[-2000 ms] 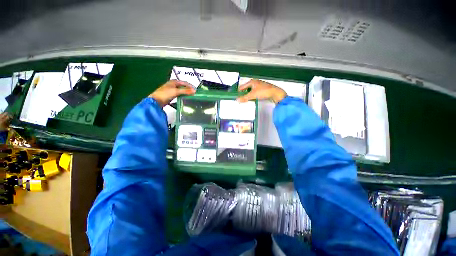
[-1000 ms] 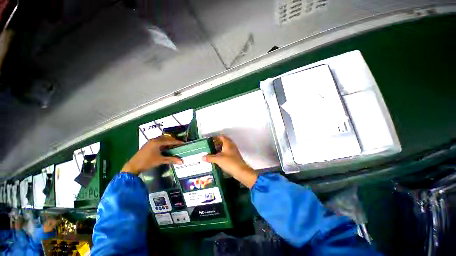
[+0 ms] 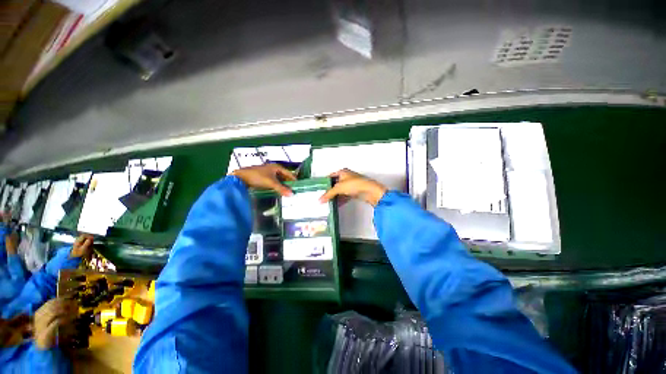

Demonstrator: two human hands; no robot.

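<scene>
A green retail gift box (image 3: 303,272) with a grid of small pictures on its face is held in front of me, tilted over the belt's near edge. My left hand (image 3: 264,177) grips its top edge at the left. My right hand (image 3: 353,188) grips the top edge at the right. A white box lid (image 3: 272,155) with a dark picture lies behind it, partly hidden by my left hand. A plain white open box base (image 3: 371,182) lies beside the lid, partly behind my right hand.
A sleeved tablet (image 3: 471,175) lies on an open white box at right. Bagged packets (image 3: 387,343) lie directly before me; bagged slabs (image 3: 634,329) stand at far right. More boxes (image 3: 150,191) line the belt (image 3: 201,191) leftward. Another worker's hand (image 3: 55,321) is at the carton (image 3: 109,353) of black and yellow pieces.
The view swung and tilted, then levelled. The green box stays between both hands, its picture face still showing. Another worker's hands now show at the left carton.
</scene>
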